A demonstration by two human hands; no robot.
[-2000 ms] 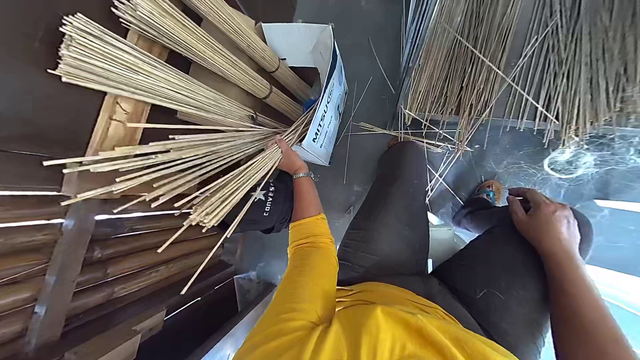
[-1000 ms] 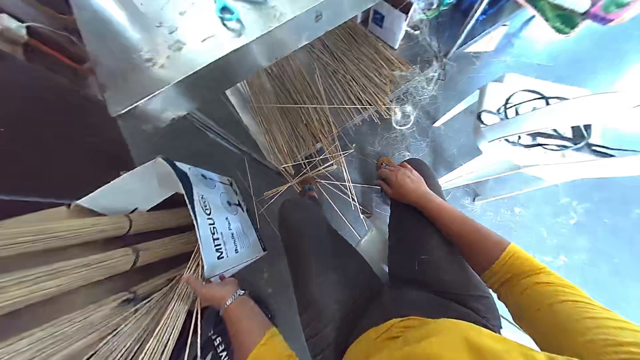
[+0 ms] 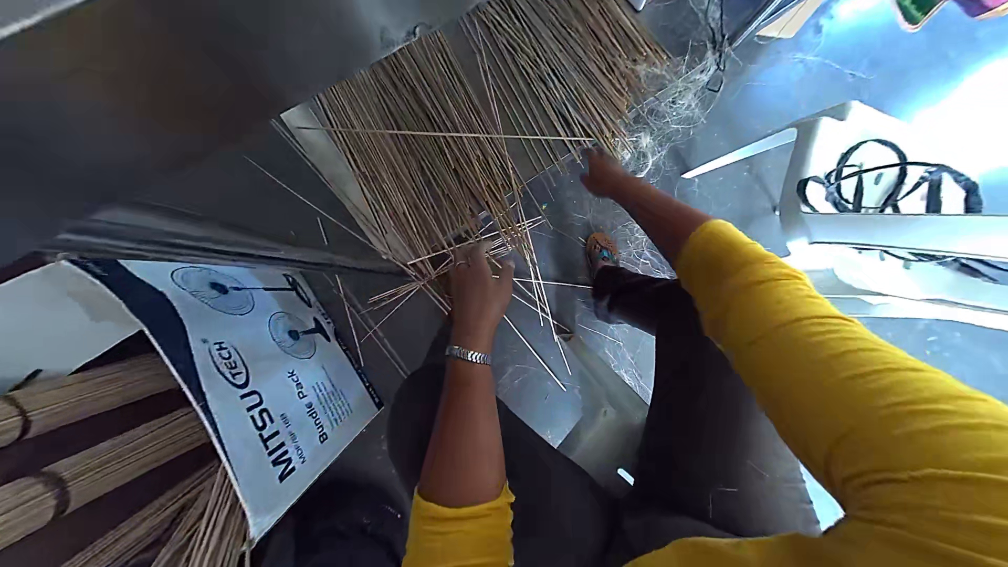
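Note:
Thin brown sticks [image 3: 425,134] lie in a broad layer on the floor ahead, with loose ones crossing at their near ends. My left hand [image 3: 480,279], with a metal bracelet at the wrist, reaches down among these crossing sticks; whether its fingers grip any is unclear. My right hand [image 3: 602,172] is at the right edge of the layer, at the end of one long stick [image 3: 441,134] that lies across the others. Its fingers are partly hidden. Paler tied stick bundles [image 3: 118,457] lie at the lower left beside a printed cardboard box [image 3: 276,378].
A metal tabletop [image 3: 197,94] overhangs the upper left. Fine pale fibres [image 3: 669,118] litter the floor at the right of the sticks. A white plastic chair [image 3: 835,189] holds a coiled black cable [image 3: 890,177] on the right. My sandalled foot [image 3: 602,250] stands near the fibres.
My left hand has left the pale sticks by the box and moved to the floor sticks. My right hand has moved from my knee to the layer's right edge. The view has turned strongly.

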